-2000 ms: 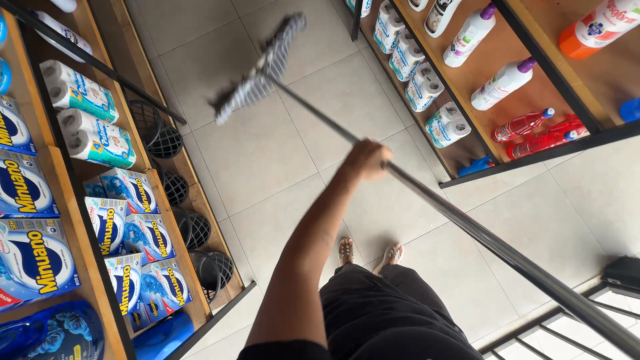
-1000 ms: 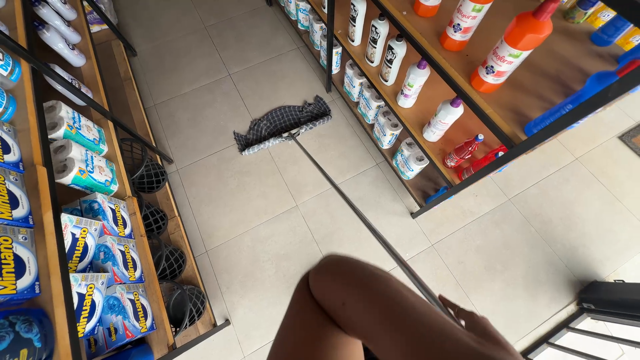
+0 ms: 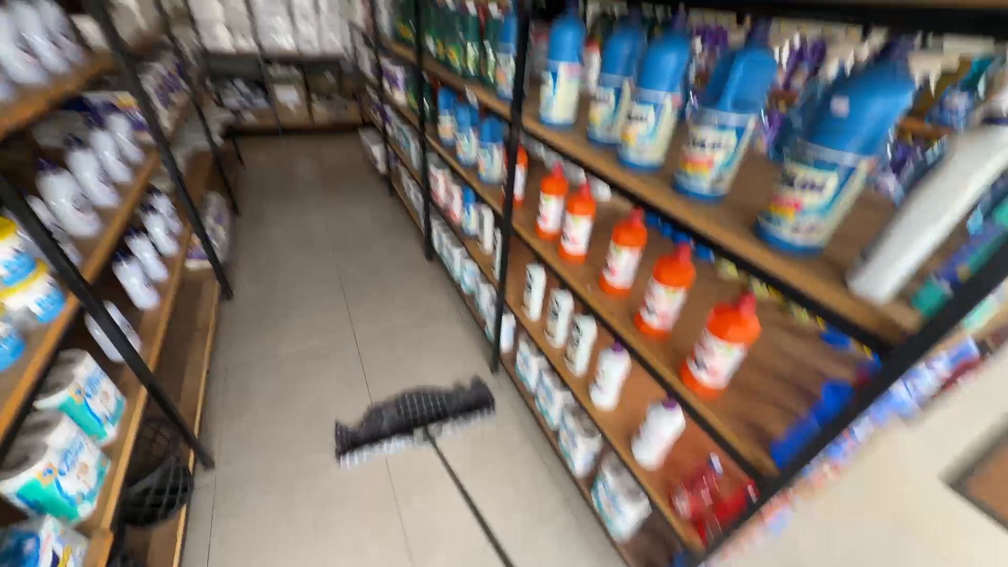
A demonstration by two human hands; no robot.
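A floor squeegee or push broom head wrapped in a dark checked cloth (image 3: pixel 413 417) lies on the tiled floor of the aisle, low in the middle of the view. Its thin dark handle (image 3: pixel 470 498) runs from the head down to the bottom edge. Neither my left hand nor my right hand shows, so what holds the handle is hidden below the view. The picture is blurred.
Shelves on the right hold orange bottles (image 3: pixel 660 290), large blue bottles (image 3: pixel 713 118) and white bottles (image 3: pixel 610 376). On the left shelves stand toilet paper packs (image 3: pixel 59 465), above a black wire basket (image 3: pixel 157 480). More stocked shelves (image 3: pixel 295 126) close the far end.
The view has tilted up along the aisle. An arm and a hand on the handle showed before; both are out of view now.
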